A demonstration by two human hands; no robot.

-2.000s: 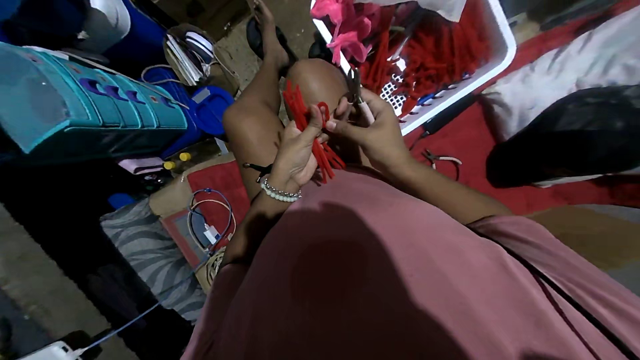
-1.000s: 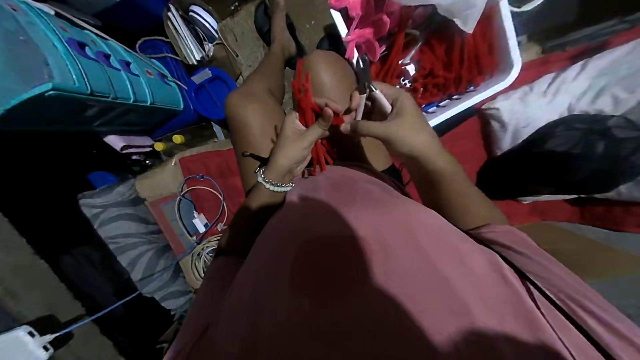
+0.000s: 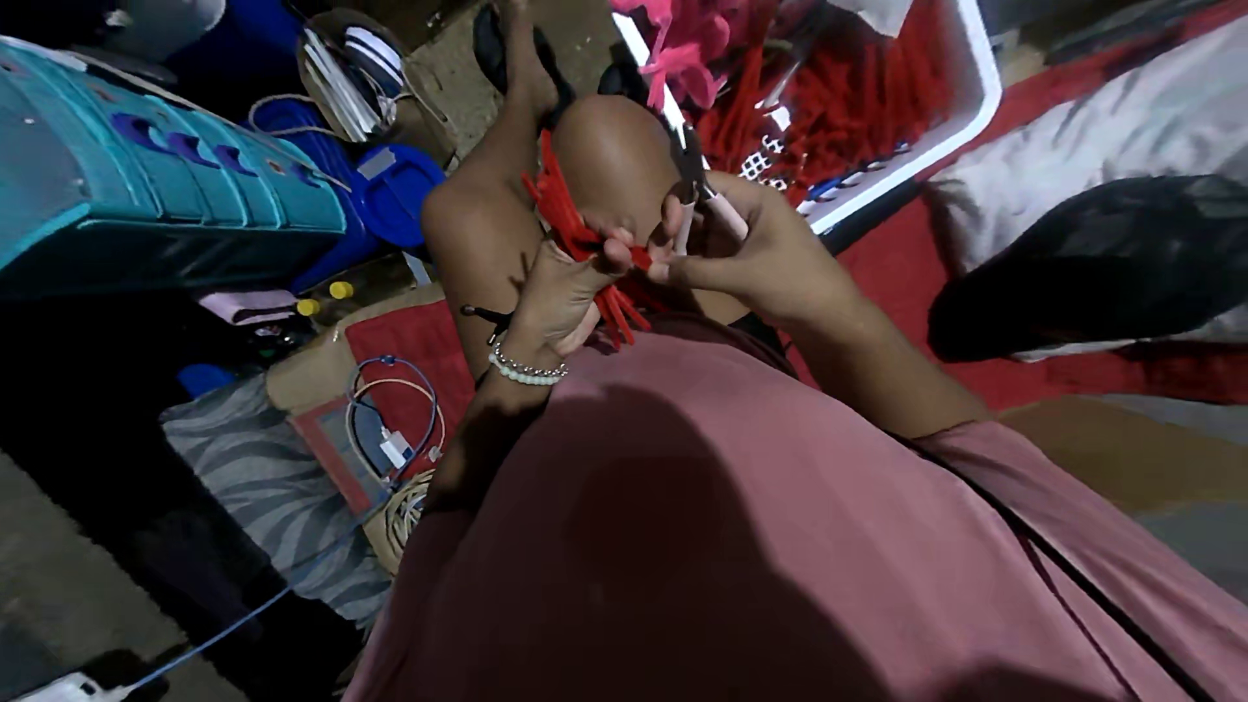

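Above my lap, my left hand (image 3: 565, 297) grips a bundle of red fuzzy stems (image 3: 561, 200), which look like pipe cleaners; their ends stick out above and below the fist. Pliers (image 3: 692, 175) with pale handles rest in my right hand (image 3: 751, 249), jaws pointing up and away from the bundle. My right thumb and a finger also pinch a short red piece (image 3: 641, 257) that reaches across to the left fingertips. Just beyond the right hand, a white plastic basket (image 3: 985, 97) holds many more red stems (image 3: 877, 88) and pink flower shapes (image 3: 687, 49).
A teal drawer unit (image 3: 195, 185) stands at the left, beside a blue lid or container (image 3: 395, 195). Coiled cables (image 3: 395, 370) lie on the red cloth at my left. A pale pillow (image 3: 1053, 185) with a black item (image 3: 1082, 273) on it lies at the right.
The pinched red piece, curled in a loop near the left thumb two seconds ago, now stretches between the fingertips of both hands. Both hands keep their holds.
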